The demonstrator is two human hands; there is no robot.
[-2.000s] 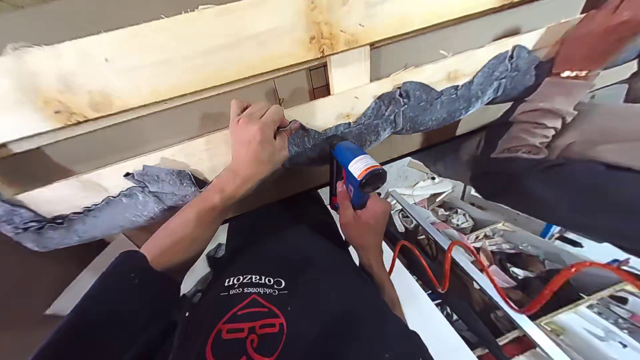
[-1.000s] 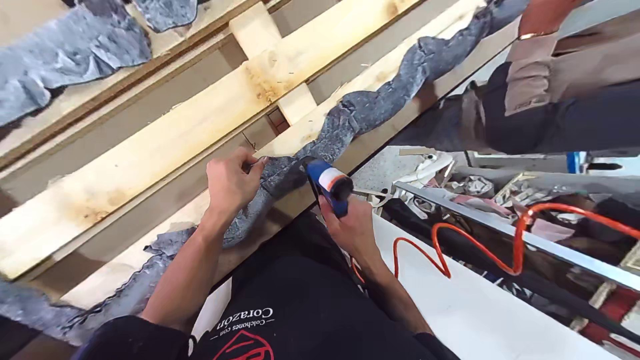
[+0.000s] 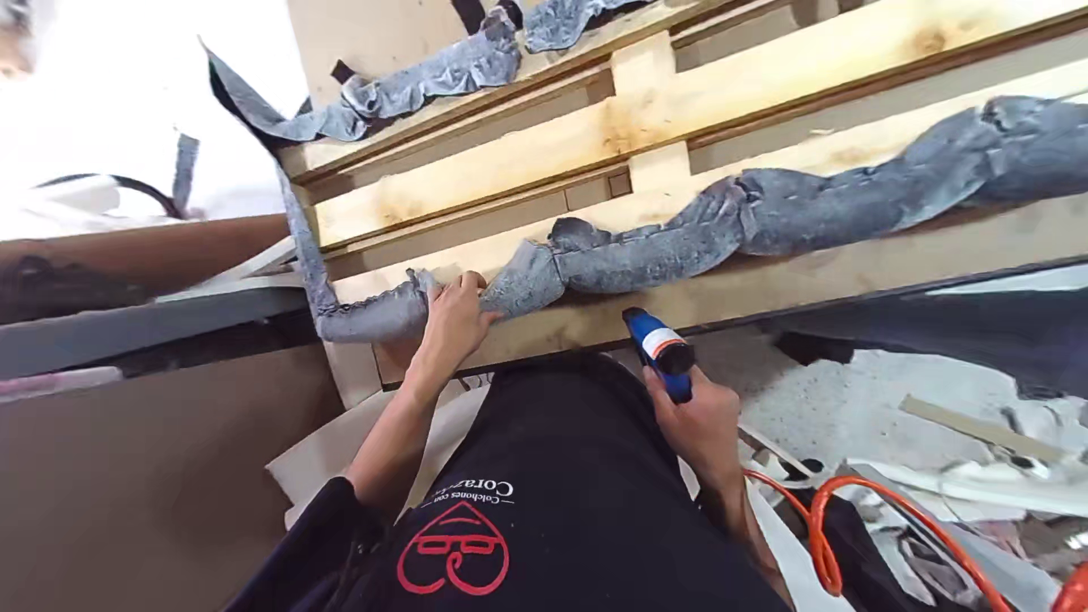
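My left hand (image 3: 455,327) grips the gray fabric strip (image 3: 646,255) near the left corner of a slatted wooden frame (image 3: 510,166). The strip lies bunched along the near edge of the frame. In my right hand (image 3: 701,416) is a blue pneumatic staple gun (image 3: 659,344), its black nose near the frame's near side board and apart from the fabric. More gray fabric (image 3: 433,85) runs along the far edge and around the left end.
An orange air hose (image 3: 888,489) coils at the lower right, over scraps and debris (image 3: 952,425) on the floor. A brown panel (image 3: 170,476) stands at the lower left. Beyond the frame's left end is a bright white area with a black cable.
The view has swung left to the frame's end. My left hand now holds the fabric close to that corner. The staple gun has come away from the fabric. The other person's arm is out of view.
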